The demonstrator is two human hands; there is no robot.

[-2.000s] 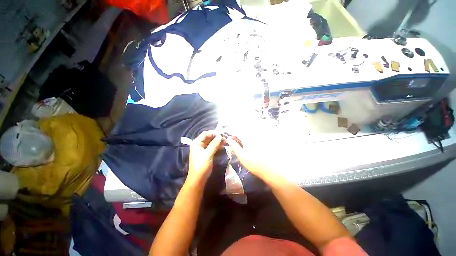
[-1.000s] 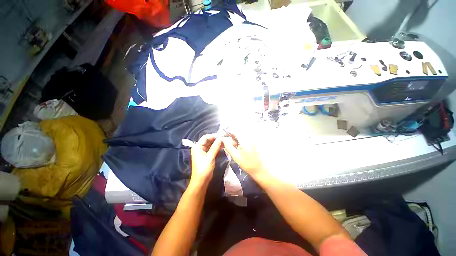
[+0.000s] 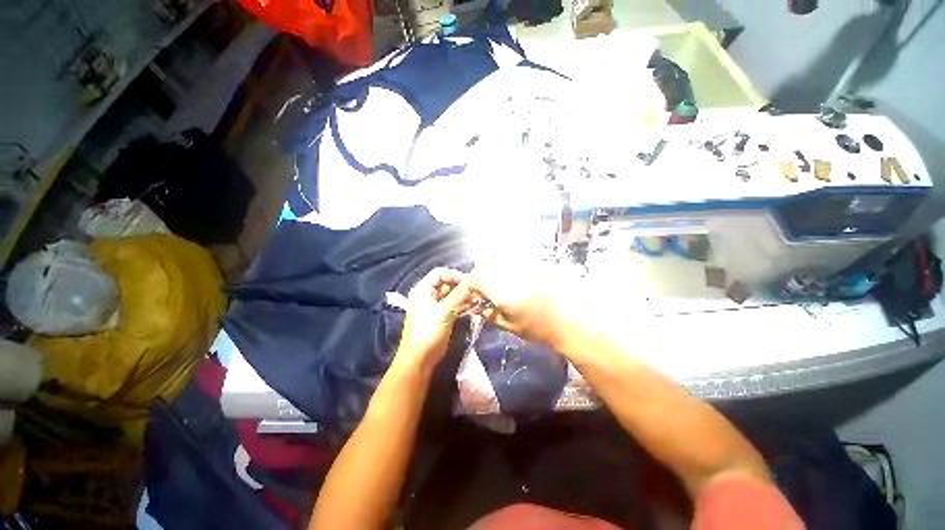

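A navy garment panel [image 3: 332,280] lies over the machine table's left part and hangs over its front edge. A pale pinkish strip [image 3: 478,385] shows on the cloth below the hands. My left hand [image 3: 435,302] pinches the cloth near its edge with thumb and fingers. My right hand [image 3: 518,311] is beside it, fingers curled, with something small and dark at the fingertips; lamp glare hides what it is. A lockstitch machine [image 3: 705,223] stands right of the hands, its needle area washed out.
White-and-navy pieces [image 3: 378,124] lie behind the panel. A cream tray [image 3: 715,72] is behind the machine. Blue-handled scissors [image 3: 674,246] lie on the machine bed near brown squares [image 3: 715,276]. A yellow bag [image 3: 155,311] is at left, a red bag [image 3: 321,26] at top.
My right hand has turned and its fingers have curled beside the left fingertips. More navy cloth shows below it. My left hand stays pinched. The whole view has shifted slightly downward.
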